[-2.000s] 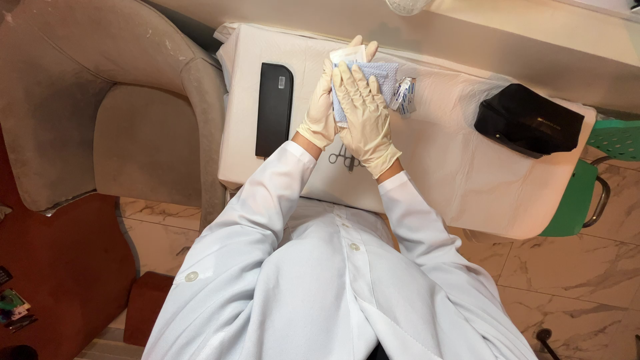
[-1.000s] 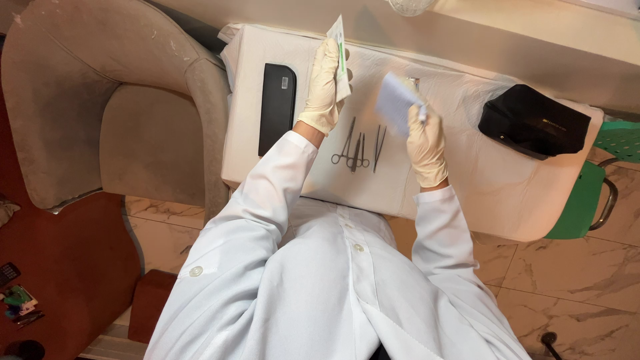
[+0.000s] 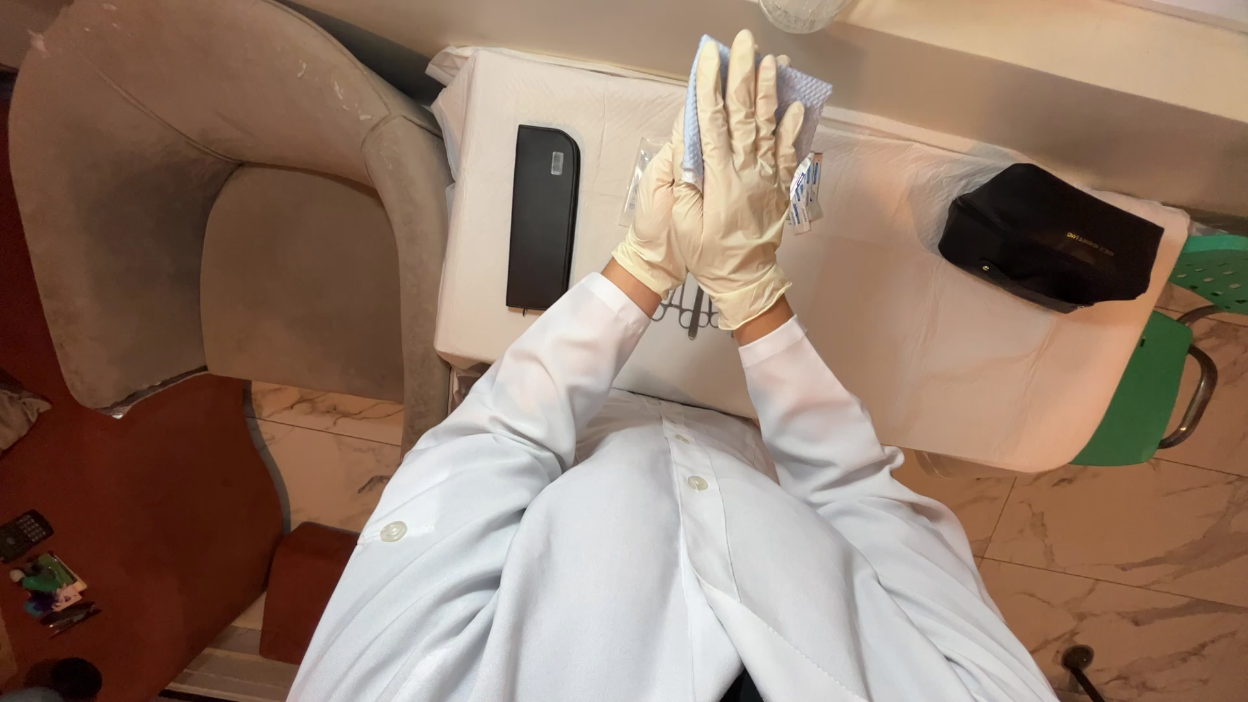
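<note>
Both my hands wear pale latex gloves and meet over the far side of the covered table. My right hand (image 3: 736, 185) lies flat on top, its fingers over a folded blue-and-white textured cloth (image 3: 804, 93). Beneath it, mostly hidden, is my left hand (image 3: 655, 229), with the cloth between the two. Past my wrists show the ring handles of metal surgical instruments (image 3: 692, 314), their upper parts covered by my hands. Small printed packets (image 3: 804, 193) lie right of my right hand, and a clear packet (image 3: 639, 180) shows at the left.
On the white table cover (image 3: 877, 370) a black flat case (image 3: 542, 219) lies left and a black pouch (image 3: 1058, 234) right. A grey upholstered armchair (image 3: 302, 273) stands at the left, a green chair (image 3: 1141, 390) at the right end. A glass object (image 3: 801, 10) is at the top edge.
One second ago my hands were apart, the left with a packet and the right with the cloth. Now they are together around the cloth, covering much of the instruments.
</note>
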